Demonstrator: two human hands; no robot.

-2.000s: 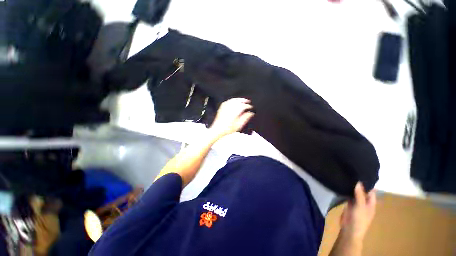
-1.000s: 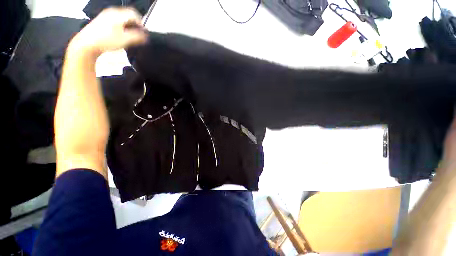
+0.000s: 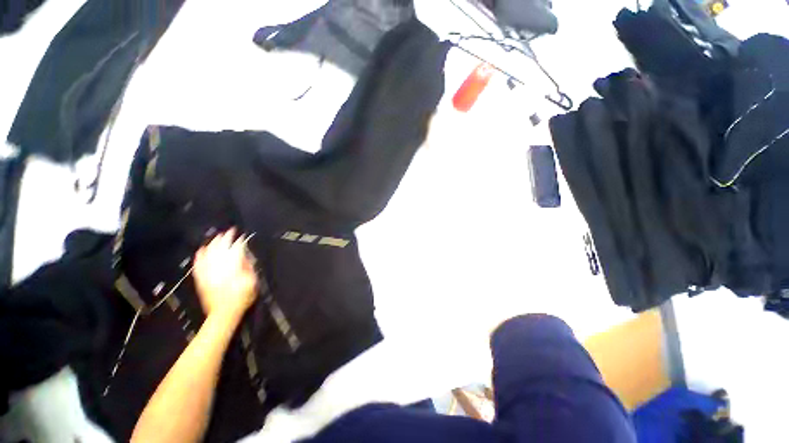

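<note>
A black jacket (image 3: 303, 268) with pale broken trim lines lies on the white table at the left. One sleeve (image 3: 381, 121) points up and away, bent. My left hand (image 3: 227, 272) is on the jacket front, by the neckline and front trim, its fingertips touching the cloth. I cannot tell whether the fingers pinch it. My right hand is not in view; a navy sleeve (image 3: 554, 372) shows at the bottom, right of the middle.
Folded black jackets (image 3: 631, 190) lie at the right. A phone (image 3: 544, 176), a red object (image 3: 472, 87) and a hanger (image 3: 536, 73) lie at the middle right. Grey-black pieces (image 3: 346, 30) are at the far edge and left (image 3: 73, 86). A stool (image 3: 636, 355) is below the table.
The sleeve that stretched right now lies bent towards the far edge. My left hand has moved from the jacket's far left corner down onto its front. My right hand has left the picture.
</note>
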